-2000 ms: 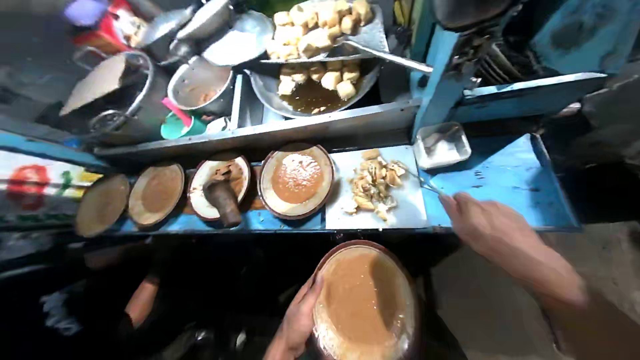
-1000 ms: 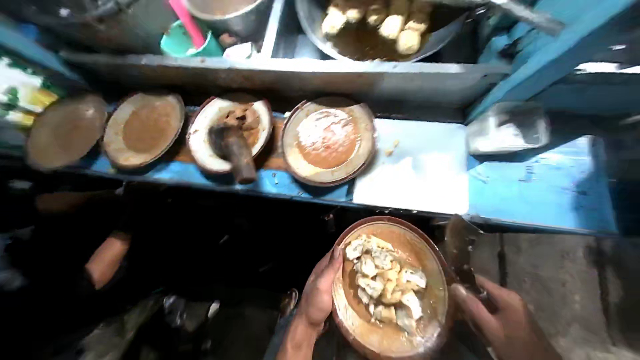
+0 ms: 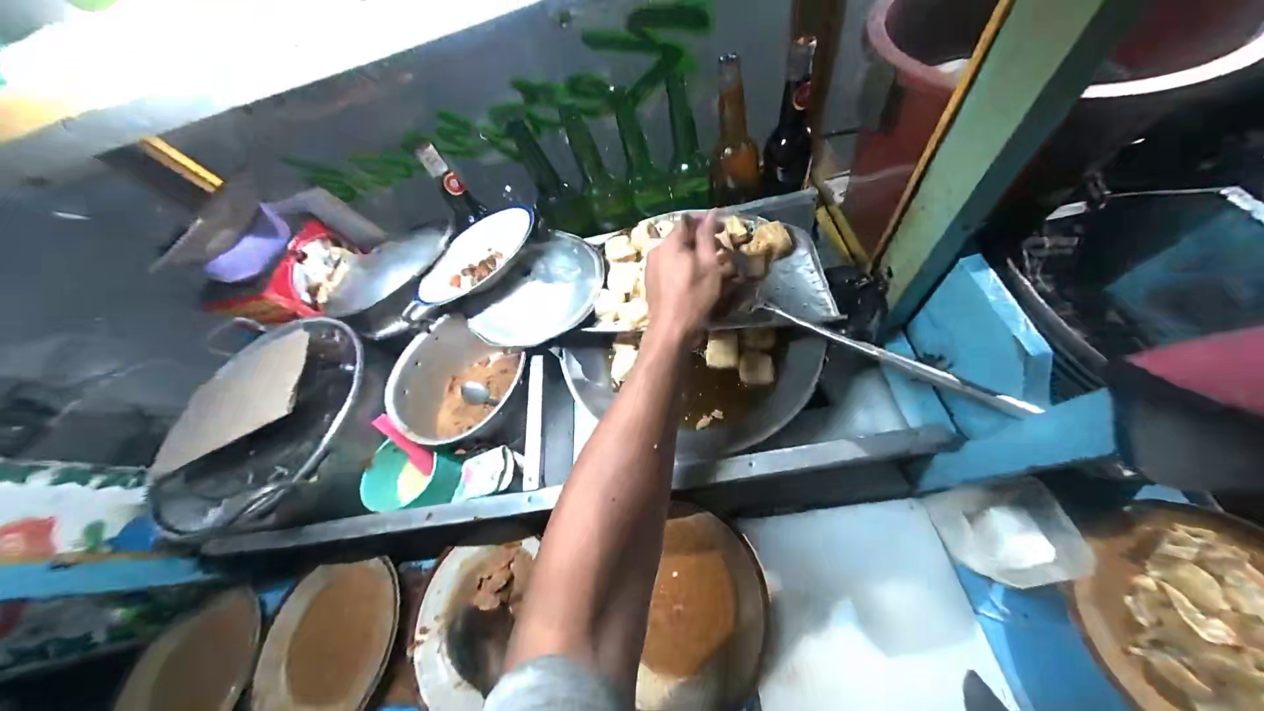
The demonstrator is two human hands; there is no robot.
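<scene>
My left hand (image 3: 691, 272) reaches over fried tofu pieces (image 3: 620, 281) on a metal tray above the frying pan (image 3: 790, 405). Its fingertips are among the pieces; whether they grip one cannot be told. In the pan, more tofu cubes (image 3: 755, 367) sit in brown oil. A metal utensil with a long handle (image 3: 918, 370) lies from the tray toward the right. At the lower right stands a plate (image 3: 1096, 602) of cut pale pieces (image 3: 1195, 592) in brown sauce. My right hand is out of view. A dark shape (image 3: 978, 691) shows at the bottom edge of the white board (image 3: 869, 592).
Several sauce-coated dishes (image 3: 326, 632) line the front ledge, one partly behind my forearm. A pot with a ladle (image 3: 454, 395), a green cup (image 3: 395, 484) and a lidded pot (image 3: 247, 415) stand left. Glass bottles (image 3: 731, 138) stand behind the tray. A blue post (image 3: 1007, 128) rises right.
My left hand has let go of the plate and moved up to the tofu tray. The plate of pieces now stands right of the white board. My right hand has left the view, which has shifted much.
</scene>
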